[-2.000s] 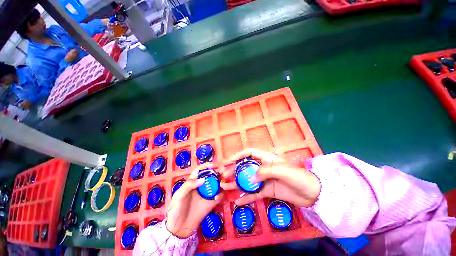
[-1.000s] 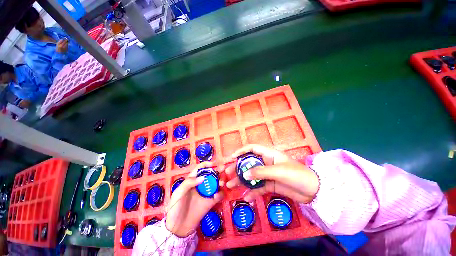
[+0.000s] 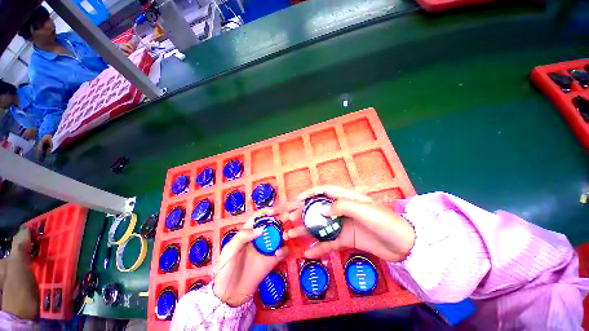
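My left hand (image 3: 244, 265) holds a watch unit (image 3: 268, 236) with a lit blue screen and pale lines, above the foam tray. My right hand (image 3: 365, 225) holds another watch unit (image 3: 322, 218) beside it; its screen shows white above and dark with pale green blocks below. The red-orange foam tray (image 3: 271, 152) lies under both hands. Blue-lit units sit in its left pockets and front row, such as the near unit (image 3: 361, 275). Upper right pockets are empty. My hands and sleeves hide some middle pockets.
Tape rolls (image 3: 132, 253) and a thin dark stick (image 3: 102, 249) lie left of the tray. Another person's hand (image 3: 19, 275) is over the neighbour's tray (image 3: 64, 258). A red tray (image 3: 549, 81) is at right. A metal bar (image 3: 64, 183) crosses at left.
The screen in my right hand went from blue to dark with pale blocks, then to white above the blocks. Another person's hand appeared at lower left. Small loose items on the green surface shifted left.
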